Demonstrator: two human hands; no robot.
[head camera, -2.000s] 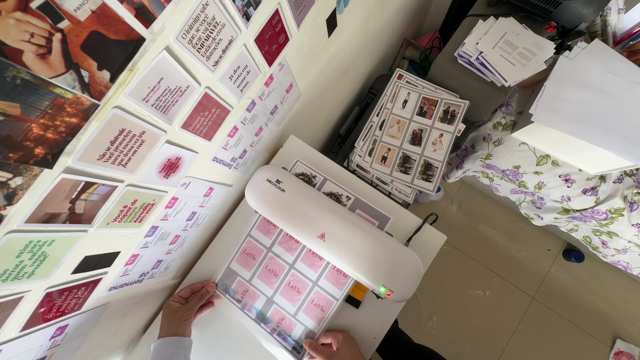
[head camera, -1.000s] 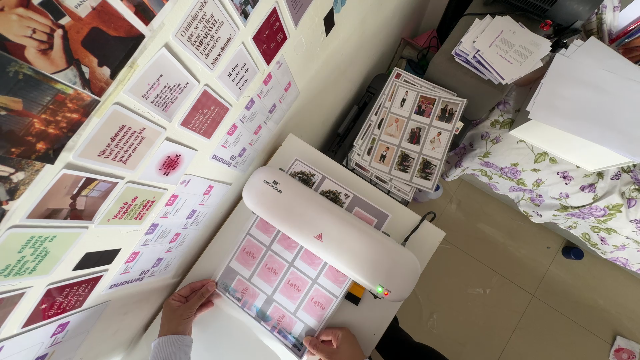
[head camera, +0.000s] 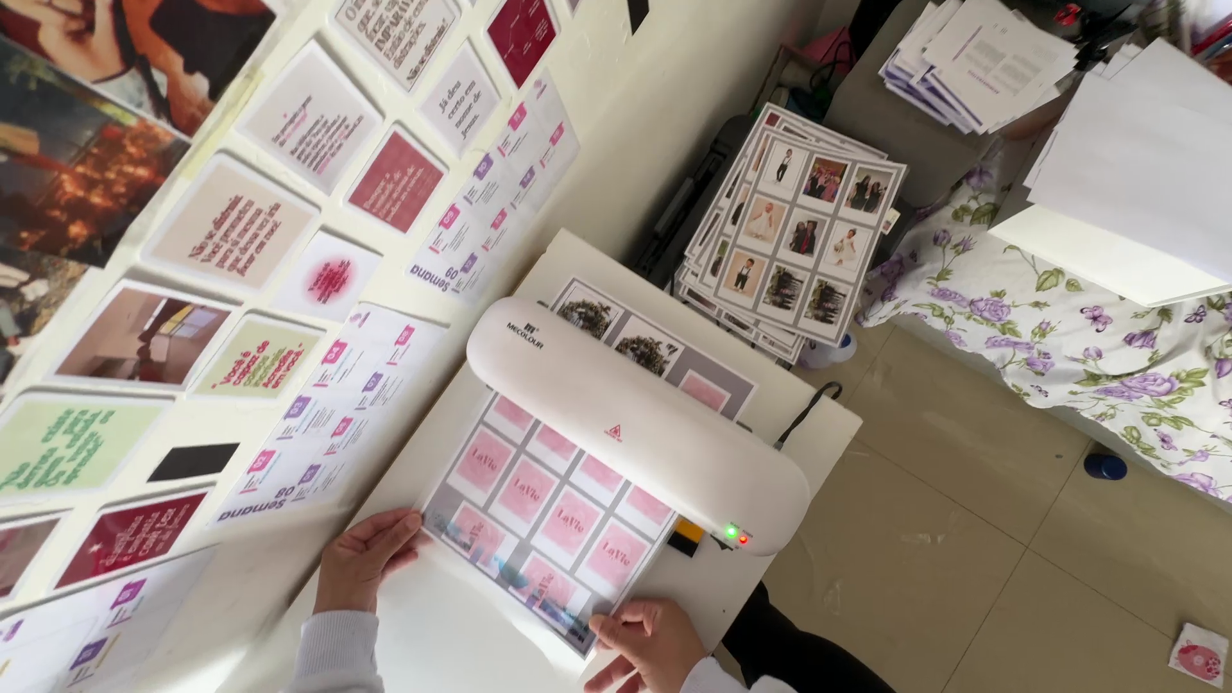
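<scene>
A white laminator (head camera: 635, 423) lies across a white table, with a green and a red light lit at its right end. A glossy sheet printed with pink cards (head camera: 568, 515) runs under its near side. My left hand (head camera: 371, 558) pinches the sheet's left corner between thumb and fingers. At the near right corner, my right hand (head camera: 650, 645) holds the edge between thumb and forefinger. Beyond the laminator, a sheet with tree photos and a pink card (head camera: 647, 354) lies on the table; whether it is the same sheet I cannot tell.
Stacked photo sheets (head camera: 804, 226) stand past the table's far edge. A power cord (head camera: 808, 414) leaves the laminator's right end. Printed cards and planner pages (head camera: 332, 414) cover the wall at left. White paper (head camera: 1136, 164) and printed sheets (head camera: 977, 63) lie at upper right, above a flowered cloth (head camera: 1068, 318).
The pink-card sheet has moved slightly further under the laminator. Both hands remain at its near corners.
</scene>
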